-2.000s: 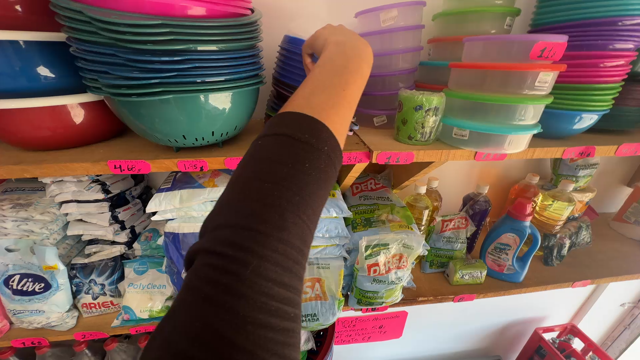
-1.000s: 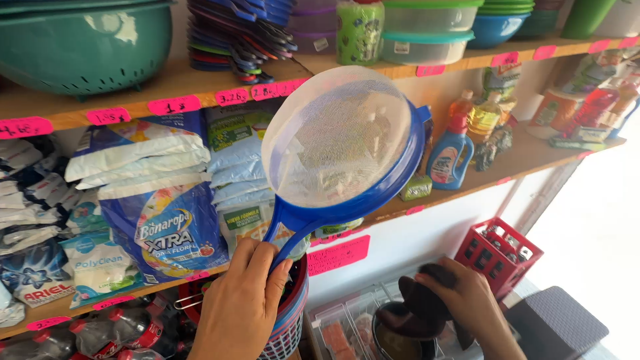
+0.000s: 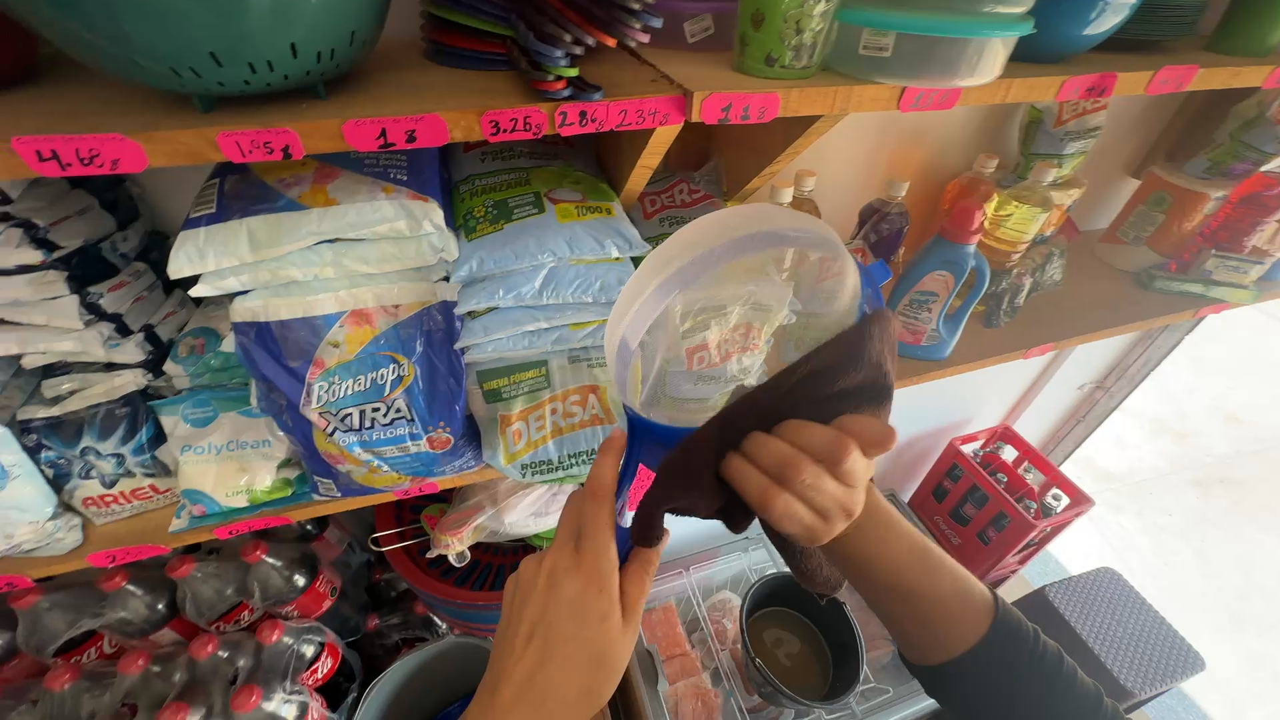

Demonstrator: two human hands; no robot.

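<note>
My left hand (image 3: 575, 590) grips the handle of a blue plastic strainer (image 3: 738, 315), whose pale mesh bowl is held up in front of the shelves. A pink tag is on its handle. My right hand (image 3: 805, 480) is closed on a dark brown cloth (image 3: 725, 455), which lies against the strainer's lower rim and covers part of it. Beneath my hands, a dark bucket (image 3: 800, 640) with murky liquid stands on a clear-lidded case (image 3: 690, 600) that holds packages.
Detergent bags (image 3: 350, 390) are stacked on the middle shelf, with a blue softener bottle (image 3: 940, 285) farther right. A teal colander (image 3: 210, 50) sits above. Cola bottles (image 3: 200, 620) lie below left. A red crate (image 3: 1000, 500) and a grey stool (image 3: 1110, 635) stand at right.
My left hand was up at the top shelf two seconds ago, then held the strainer. My right hand has brought the cloth up from above the bucket to the strainer. The view has tilted down.
</note>
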